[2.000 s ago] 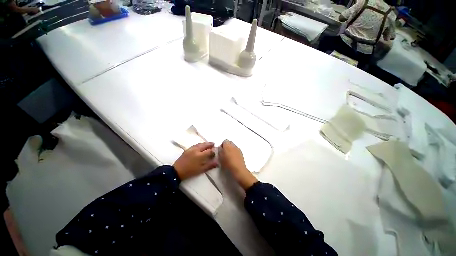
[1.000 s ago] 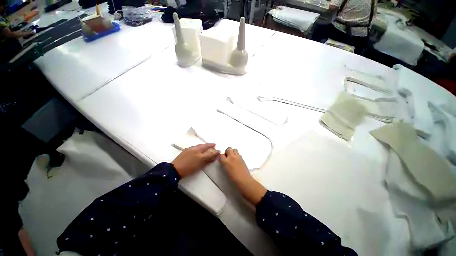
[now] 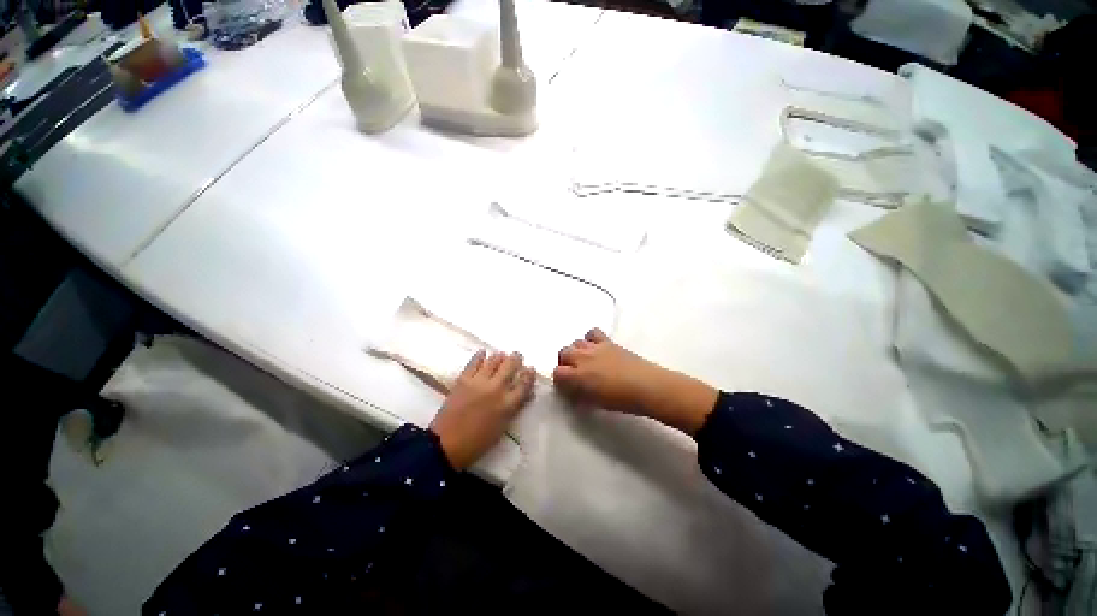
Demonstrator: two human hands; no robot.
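Observation:
The off-white body panel (image 3: 674, 481) lies over the table's near edge, with its narrow strap end (image 3: 439, 341) pointing up and left. My left hand (image 3: 485, 406) rests palm down on the strap end, fingertips pressing the fabric. My right hand (image 3: 605, 371) is just to its right, fingers bent and closed on the panel's edge; its fingertips partly hide the fabric there. A dark-edged curved line (image 3: 553, 270) of the neck or strap edge runs beyond my hands.
Two pale nozzle bottles (image 3: 377, 90) (image 3: 511, 90) stand by a white box (image 3: 451, 66). Folded cream pieces (image 3: 788, 199), thin trim outlines (image 3: 842, 120) and crumpled panels (image 3: 986, 289) lie right. White panels (image 3: 217, 457) hang low left. A blue tray (image 3: 160, 78) is far left.
The view has shifted. My right hand has moved right, away from my left hand, along the panel edge. My left hand has flattened onto the fabric. The panel's lower part has shifted right.

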